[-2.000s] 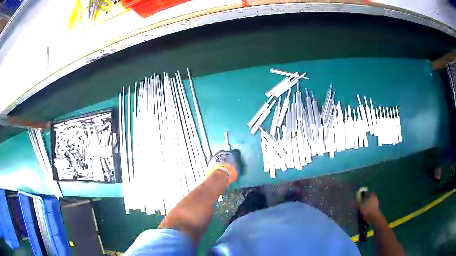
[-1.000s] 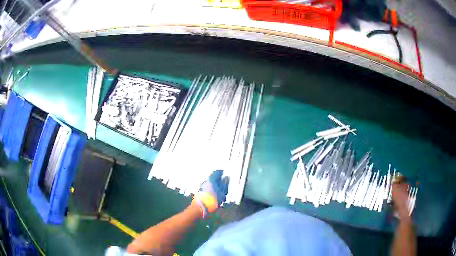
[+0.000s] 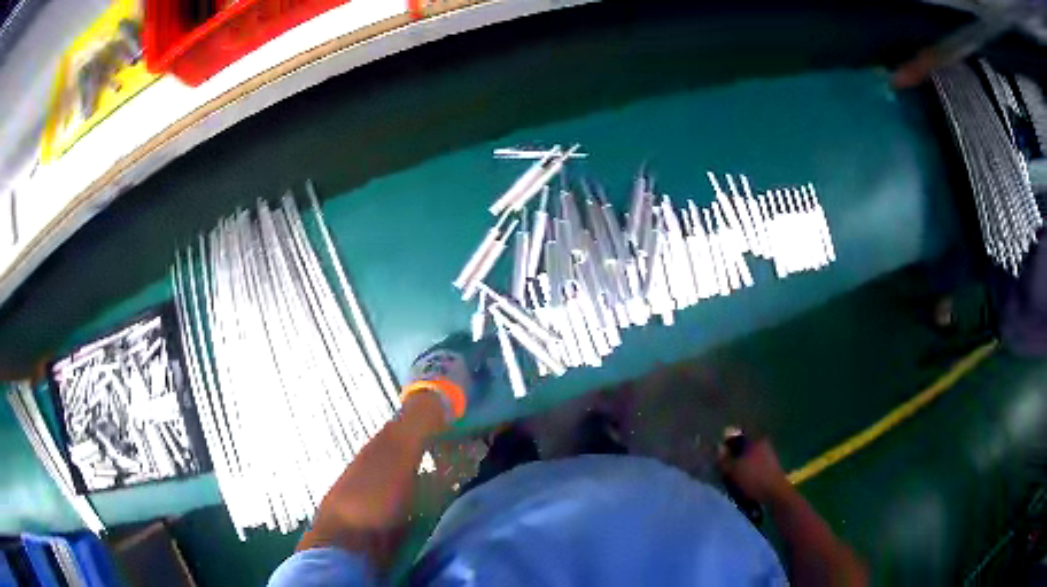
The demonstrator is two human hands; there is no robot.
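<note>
My left hand (image 3: 442, 376), in a dark grey-blue glove with an orange cuff, is at the green bench between the long rods and the short rods. Its fingers are blurred, and I cannot tell whether they hold anything. My right hand (image 3: 752, 468) is low, in front of the bench edge, closed around a small dark tool with a pale rounded end (image 3: 733, 436). Short silver-white rods (image 3: 620, 269) lie in a row, with a looser pile at their left. Long thin rods (image 3: 281, 355) lie fanned out left of my left hand.
A black tray (image 3: 126, 401) of short metal pieces is at the left. A yellow bin (image 3: 98, 75) and a red bin (image 3: 224, 34) stand on the white shelf. More rods (image 3: 993, 172) are at the far right. Blue totes (image 3: 52, 562) are at the lower left.
The view has turned. My left hand has moved from the long rods' near ends to the bench beside the short rods. My right hand has moved from the short row's right end to below the bench edge.
</note>
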